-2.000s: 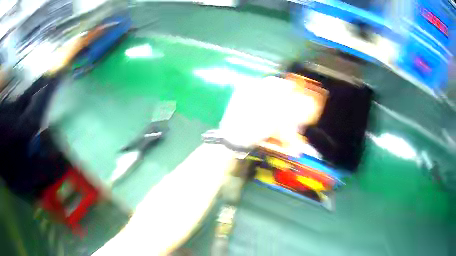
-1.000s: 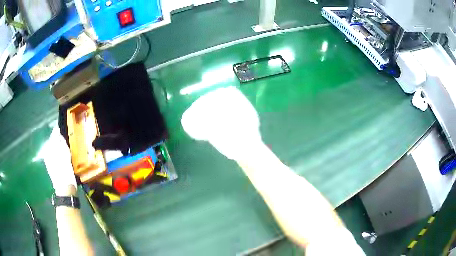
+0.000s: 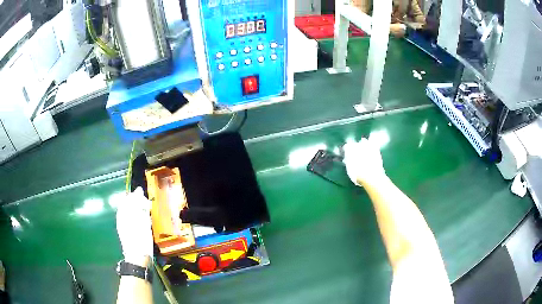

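A thin black phone middle frame (image 3: pixel 321 164) lies on the green bench right of the press. My right hand (image 3: pixel 363 161), in a white glove, is over its right end; whether the fingers grip it I cannot tell. My left hand (image 3: pixel 135 224), gloved with a dark wrist strap, is against the left side of the orange fixture (image 3: pixel 170 211); its fingers are partly hidden. The fixture recess shows no frame. The silver-grey press head (image 3: pixel 174 144) is above the fixture's back end.
A black pad (image 3: pixel 229 178) lies right of the fixture. The red push button (image 3: pixel 208 263) is on the front panel. The blue control box (image 3: pixel 242 56) stands behind. An air blow gun (image 3: pixel 78 291) lies at the lower left. A parts rack (image 3: pixel 460 119) is far right; a person's arm shows behind.
The view has shifted, showing more of the control box. My right hand has moved out to the phone frame and now covers its right end. My left hand stays beside the fixture.
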